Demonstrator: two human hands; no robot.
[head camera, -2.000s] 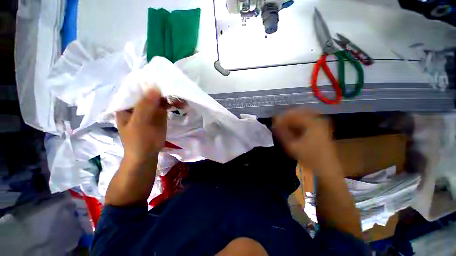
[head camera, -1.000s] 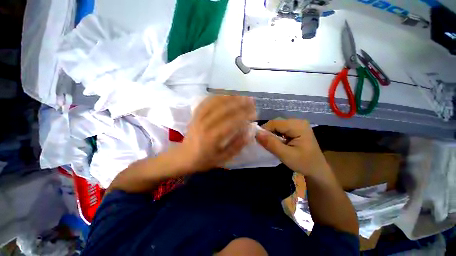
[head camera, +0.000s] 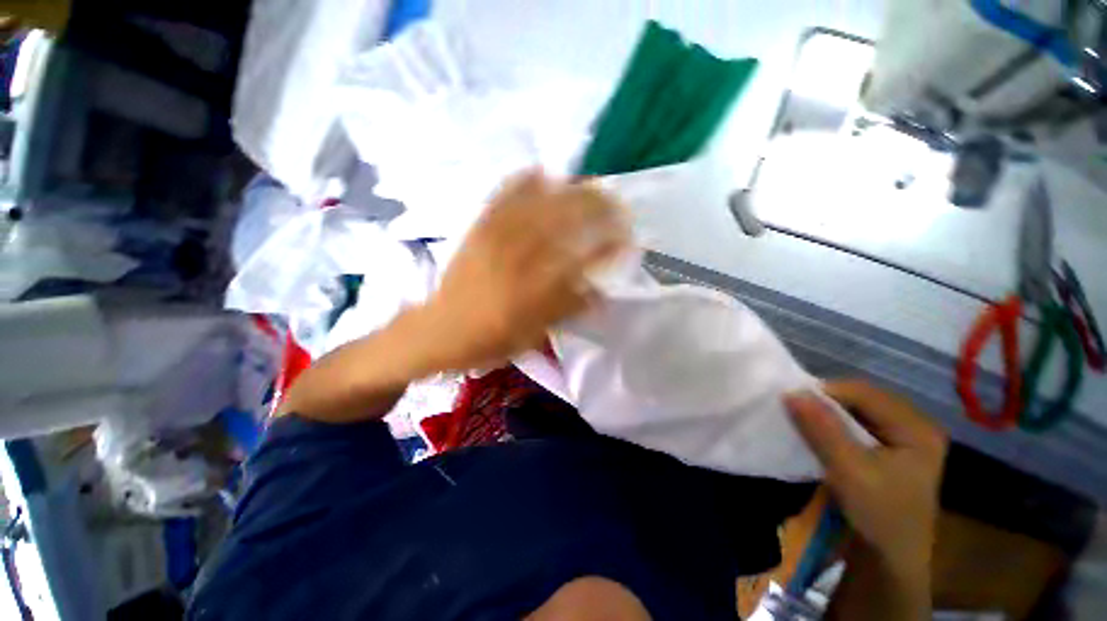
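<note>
A white garment piece (head camera: 692, 370) is stretched between my two hands in front of the table edge. My left hand (head camera: 540, 261), blurred, is closed on its left part. My right hand (head camera: 880, 455) pinches its right end between thumb and fingers. More white cloth lies on the table at the left, joined to a green panel (head camera: 668, 103) that lies flat left of the machine. A red panel or red cloth (head camera: 480, 406) shows below my left hand.
The sewing machine head (head camera: 971, 61) is at the upper right. Scissors (head camera: 995, 364) with red and green loops lie at the right, with thread snips (head camera: 1079, 315) beside them. A brown box (head camera: 989, 570) is below right. Blurred white items (head camera: 152, 467) are at the lower left.
The view has turned, so table and machine sit further right. My hands, together a second ago, are now apart with the white cloth spread between them.
</note>
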